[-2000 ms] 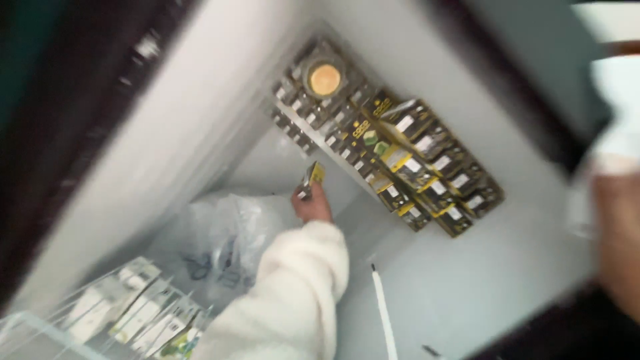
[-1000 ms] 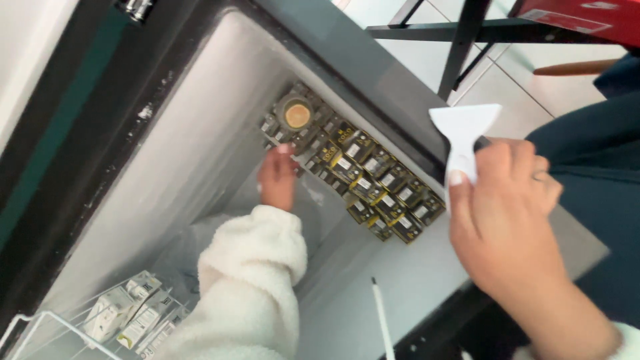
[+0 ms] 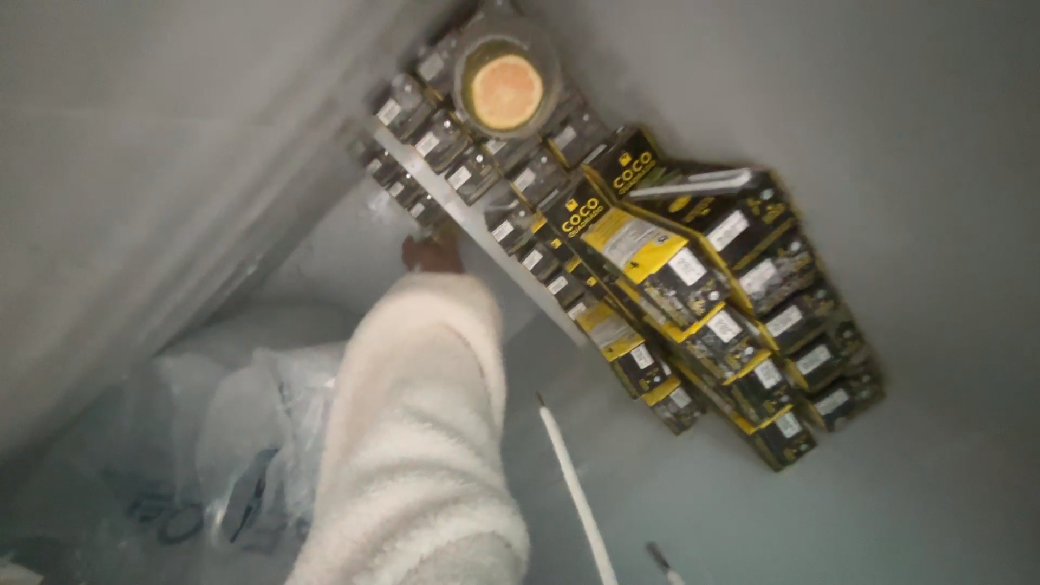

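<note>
Inside a chest freezer, my left hand [image 3: 435, 253], in a white fleece sleeve [image 3: 422, 406], reaches low beside a white divider strip [image 3: 479, 231]. Its fingers are blurred and partly hidden at the lower stack of small dark packages [image 3: 410, 195]; whether it grips one I cannot tell. Right of the strip stand rows of black and yellow boxes [image 3: 723, 333] in stepped stacks, one tilted box [image 3: 699, 187] on top. A round tub with an orange top [image 3: 506, 91] rests on the packages at the upper end. My right hand is out of view.
Clear plastic bags with blue print [image 3: 236, 463] lie at the lower left. A thin white rod with a dark tip [image 3: 573, 487] runs along the bottom, another dark tip [image 3: 658, 556] near it. The freezer's grey walls [image 3: 934, 244] rise on both sides.
The view has moved in much closer over the boxes. My right hand, holding a white scraper one second ago, has left the view. My left hand, which held a small package two seconds ago, is now lower by the strip.
</note>
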